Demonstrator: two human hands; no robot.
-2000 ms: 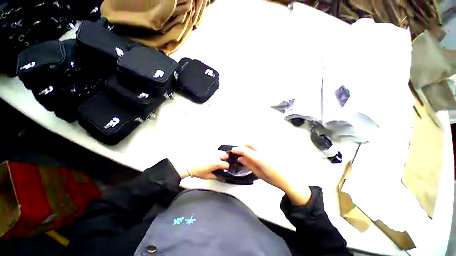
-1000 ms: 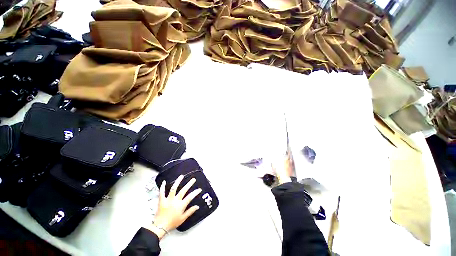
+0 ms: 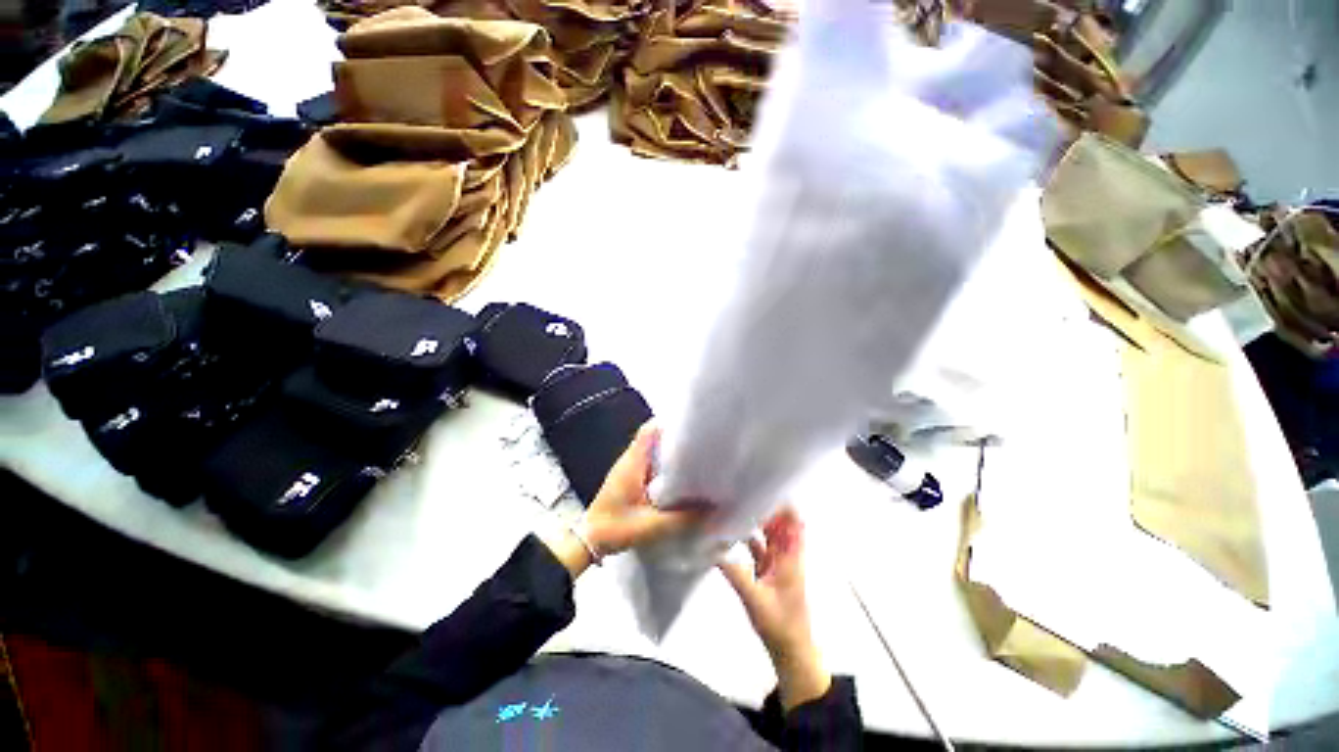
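A large thin white tissue sheet (image 3: 859, 250) is raised over the table, its lower end gathered between my hands. My left hand (image 3: 634, 507) is shut on the tissue. My right hand (image 3: 774, 570) is beside the tissue's lower right edge with fingers curled; whether it grips the tissue cannot be told. A black bag (image 3: 589, 426) lies just behind my left hand, partly hidden by it and the tissue. A black strap bundle with a white band (image 3: 899, 470) lies to the right of the tissue.
Stacked black bags (image 3: 301, 482) stand at left, with small white sachets or tags (image 3: 532, 458) near them. Brown folded pieces (image 3: 441, 176) are heaped at the rear. Kraft paper (image 3: 1197, 456) and torn tan pieces (image 3: 1028, 646) lie at right. A thin rod (image 3: 899, 664) lies at front right.
My left hand has left the black bag and holds the white tissue. My right hand has come back from the middle of the table. The tissue is now lifted and spread upward.
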